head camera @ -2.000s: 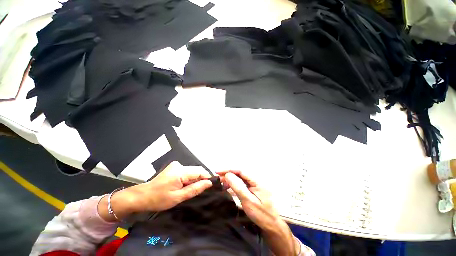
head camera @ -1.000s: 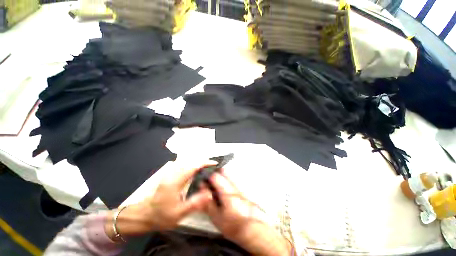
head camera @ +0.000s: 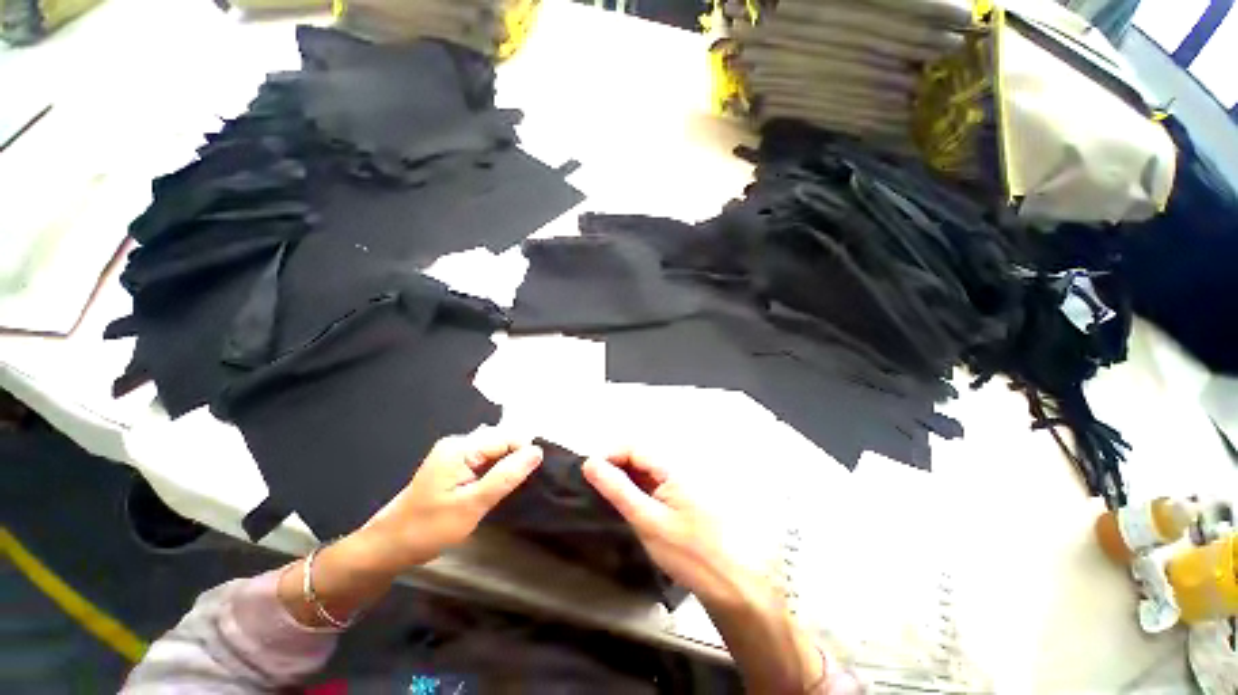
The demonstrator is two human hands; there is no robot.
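A black cut panel is stretched between my two hands at the table's near edge, its lower part hanging over the edge against the dark apron. My left hand pinches its top edge between thumb and fingertips. My right hand pinches the same edge a short way to the right. The left pile of black panels lies fanned beyond my left hand. The right pile of black panels lies further back and looser. The panel's lower outline is hard to tell from the apron.
Stacked grey-tan bundles with yellow edges stand at the far side. Black strips dangle at the right, near orange and yellow spools or small containers. A pale sheet lies at the far left. The white table has a rounded near edge.
The small crumpled black piece between my hands is now spread open as a panel. My hands have moved apart, each holding its top edge. The view has shifted slightly.
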